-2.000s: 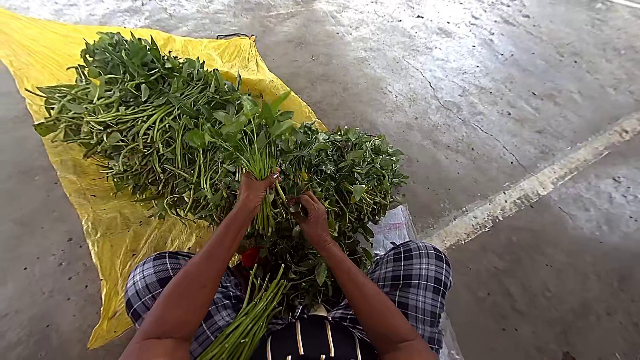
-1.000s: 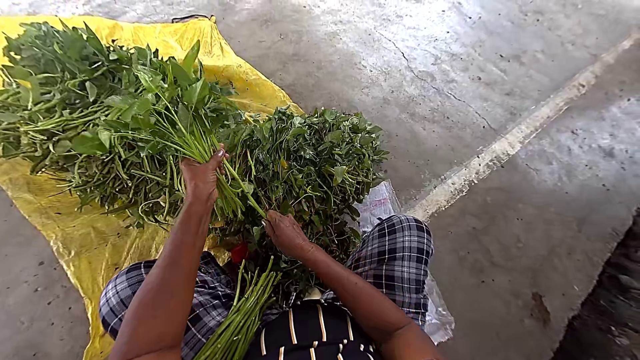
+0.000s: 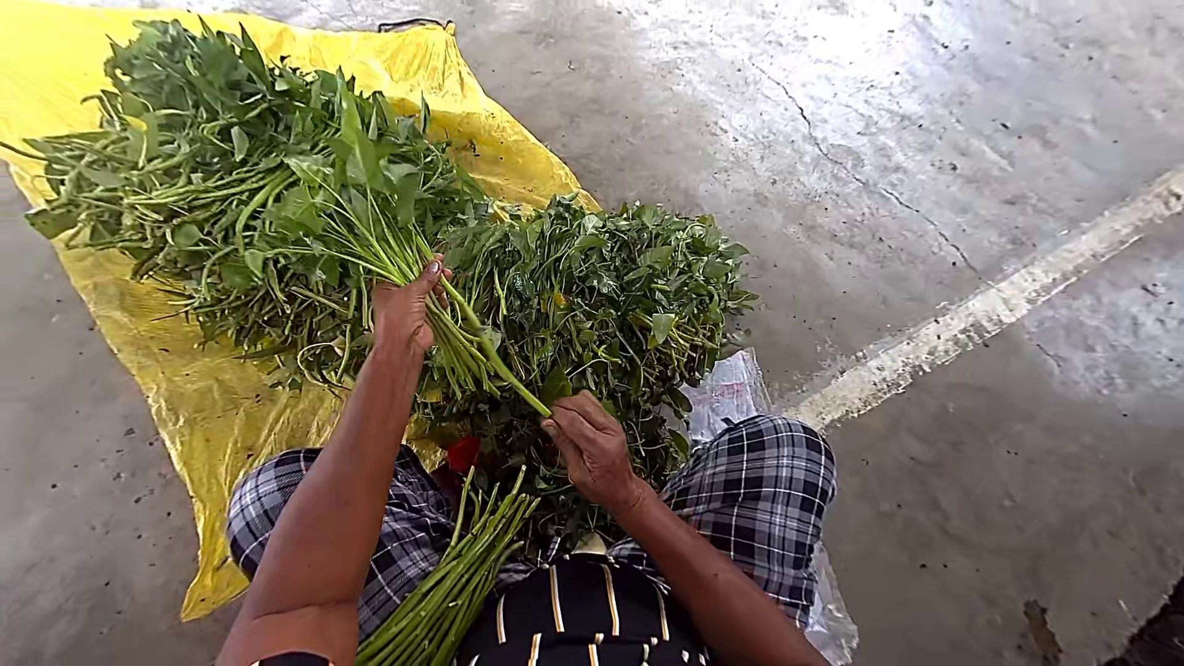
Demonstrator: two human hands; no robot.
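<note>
My left hand (image 3: 407,310) grips a bunch of leafy green stems (image 3: 393,245), leaves pointing up and cut ends down. Below and to the right, my right hand (image 3: 592,449) pinches the lower end of one thicker stem (image 3: 499,365) that runs up into that bunch. Behind the left hand lies a large heap of leafy greens (image 3: 213,176). A second, darker heap of greens (image 3: 610,287) rests in front of my lap, beyond the right hand. Across my left thigh lies a bundle of bare green stems (image 3: 453,583).
A yellow plastic sheet (image 3: 231,416) lies under the left heap on the concrete floor (image 3: 925,490). Clear plastic sheeting (image 3: 731,393) shows by my right knee. A small red object (image 3: 463,454) is partly hidden between my legs. A pale painted line (image 3: 971,314) crosses the floor.
My right hand was close beside the left two seconds ago; it is now lower and apart from it, at the end of a thicker stem. The left hand keeps its hold on the bunch.
</note>
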